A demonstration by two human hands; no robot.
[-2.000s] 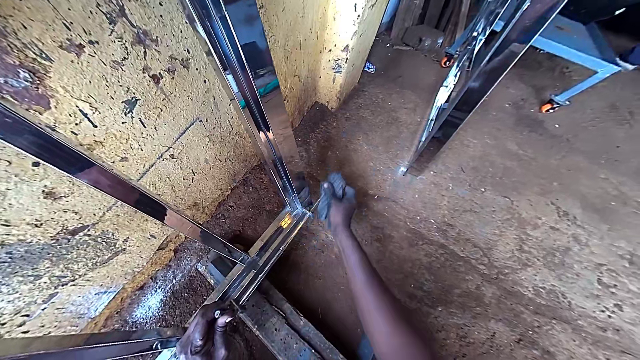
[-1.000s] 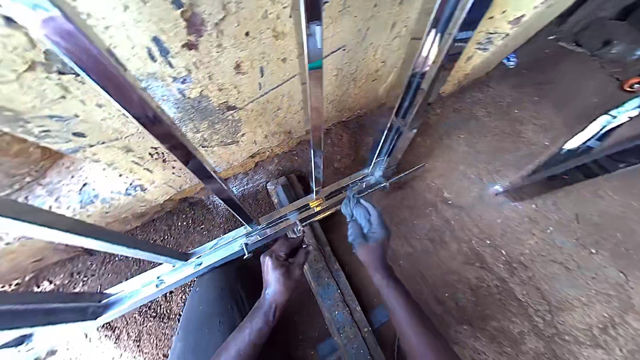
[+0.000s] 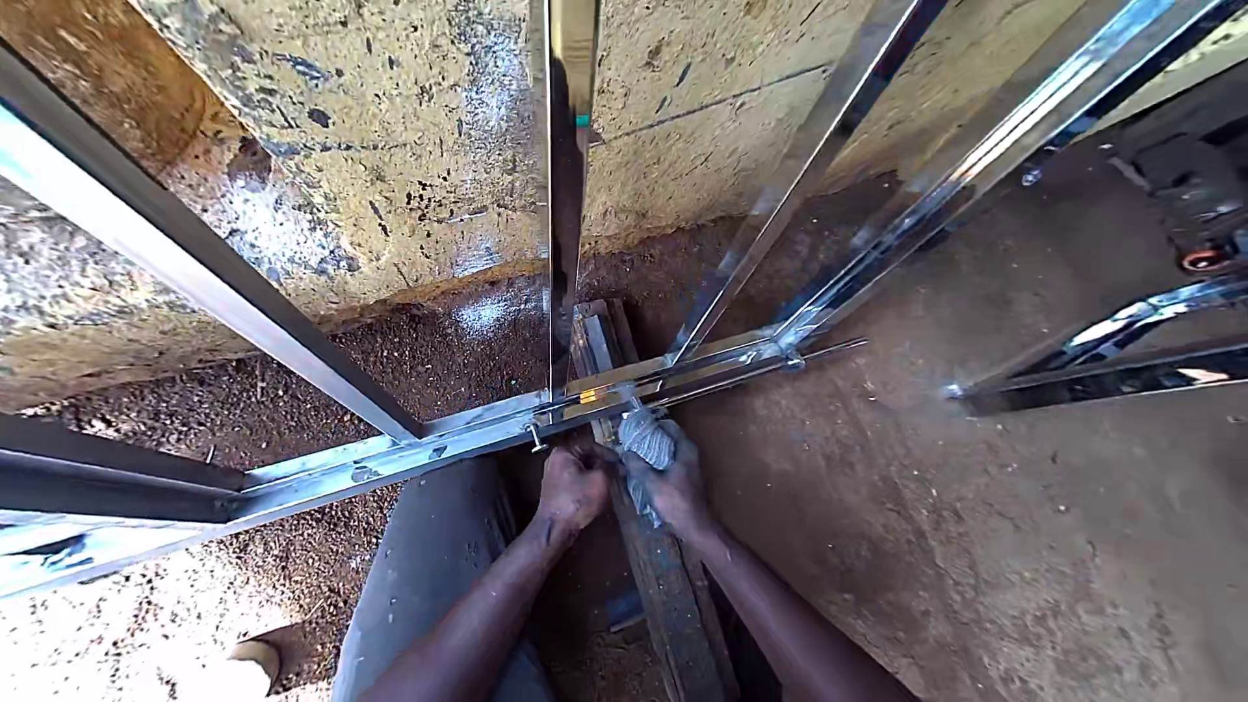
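Upright shiny metal bars rise from the bottom rail (image 3: 356, 466) of a metal frame that runs across the view. My right hand (image 3: 673, 487) holds a grey cloth (image 3: 646, 441) against the near side of the rail. Close beside it, my left hand (image 3: 573, 486) is closed just below the rail, near a small bolt (image 3: 538, 439); whether its fingers hold anything is hidden. A thin metal rod (image 3: 829, 349) sticks out along the rail's right end. A yellow mark (image 3: 588, 396) shows on the rail above my hands.
A wooden beam (image 3: 655, 575) lies under the rail. Behind stands a stained yellow wall (image 3: 390, 146). At the right, another metal frame (image 3: 1092, 390) touches the dirt floor (image 3: 936, 546). A caster wheel (image 3: 1205, 259) is at the far right.
My right hand with the cloth has moved left along the rail, close beside my left hand. The view has shifted strongly since two seconds ago.
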